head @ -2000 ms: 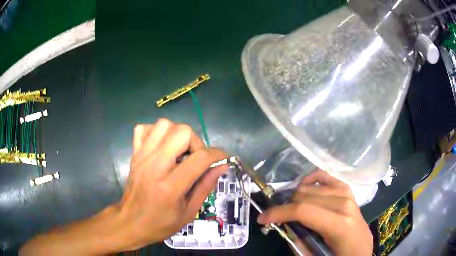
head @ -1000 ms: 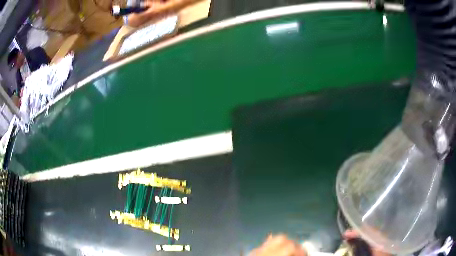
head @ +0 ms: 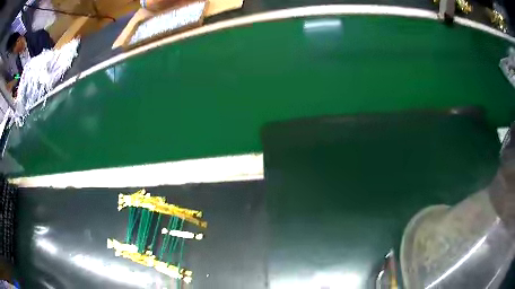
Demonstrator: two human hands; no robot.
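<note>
Neither of my hands is in the picture. A bundle of straight green wires (head: 145,228) lies on the dark bench at the lower left. Brass contact strips run along its far end (head: 161,208) and its near end (head: 148,261). A paler, whitish strip (head: 182,233) lies across the wires at the right. At the bottom edge, beside the hood, a thin dark and orange object (head: 388,272) is partly cut off; I cannot tell what it is. No socket housing shows.
The clear plastic fume hood (head: 460,248) fills the lower right corner. A dark green work mat (head: 361,169) lies before it. The bright green conveyor (head: 186,107) with white edging (head: 141,174) curves across. Beyond it are a tray (head: 166,23), white cords (head: 48,73) and a person (head: 28,46).
The view has swung up and left from the housing and iron, which are out of the picture. Both hands have left the view, and the hood sits farther to the lower right.
</note>
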